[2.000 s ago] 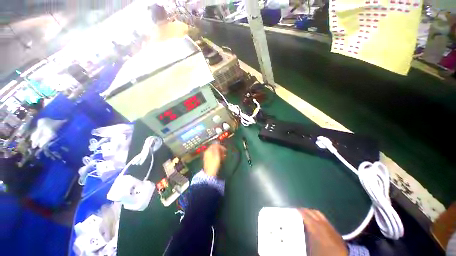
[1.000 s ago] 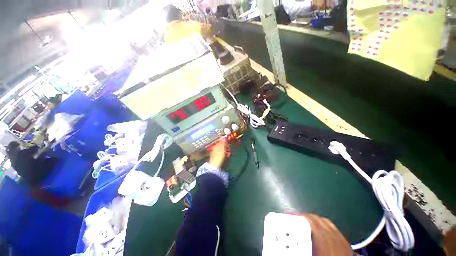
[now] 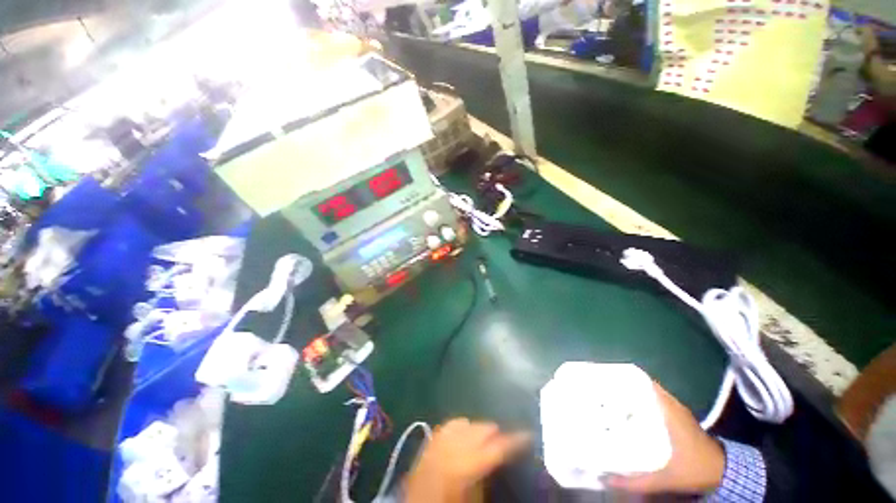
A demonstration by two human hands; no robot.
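Note:
My right hand holds a white socket cube at the lower right, its socket face up. Its white power cord is bundled in a loop, and the mains plug sits in the black supply strip. My left hand is blurred at the bottom middle, left of the cube and apart from it; whether it holds anything cannot be told. A thin white USB test cable curves beside it.
The DC load and power meter stand at the back left. A circuit board fixture, another white socket cube and a thin dark probe lie on the green bench. A blue crate of white units is at the left.
My left hand has left the load's front and come down beside the cube. My right hand has raised the cube, which shows more fully. The white test cable shows more.

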